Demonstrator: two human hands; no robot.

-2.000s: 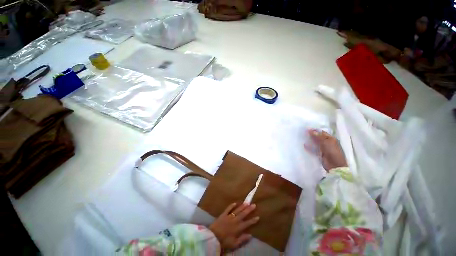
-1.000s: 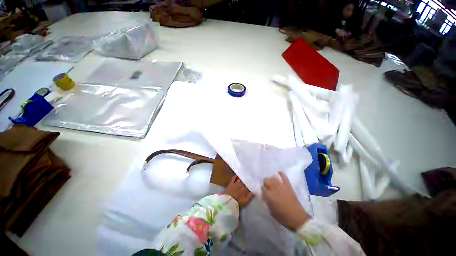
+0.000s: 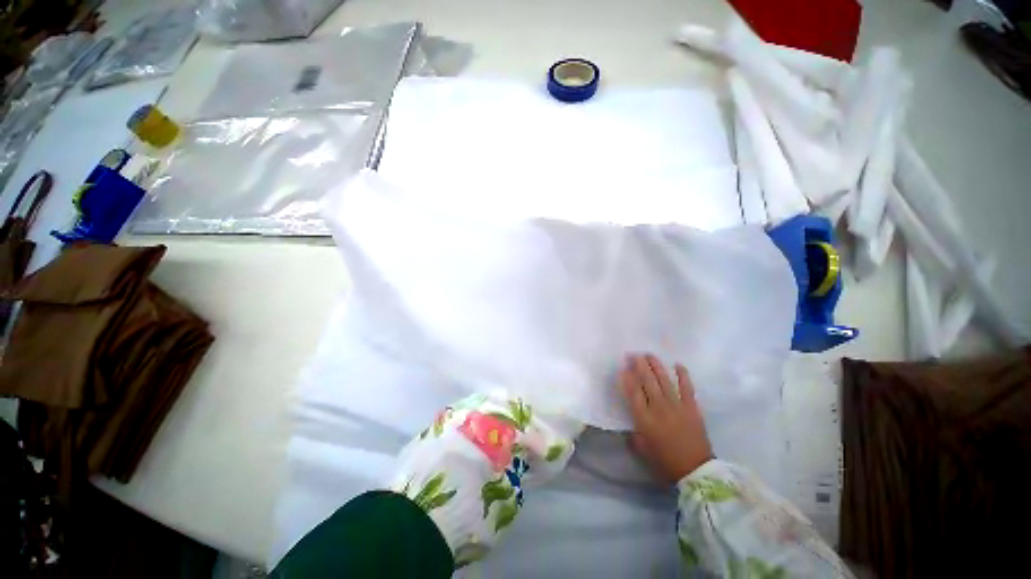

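White wrapping tissue is folded over the middle of the work spot and covers the brown handbag seen earlier. The handbag and its straps are hidden. My right hand lies flat on the tissue, palm down, with its fingers slightly apart and holding nothing. My left sleeve reaches in from below to the tissue's near edge. My left hand is hidden under the tissue or sleeve, so its grip does not show. More white tissue spreads below and left of both arms.
Blue tape dispenser and rolled white strips are at right. Brown handbag piles lie at left and right. Clear bags, another dispenser and yellow roll are at left. Blue tape ring and red piece lie beyond.
The tissue has been folded over the handbag and its straps, hiding them. My right hand has gone from holding the tissue up to lying flat on it. My left hand has become hidden.
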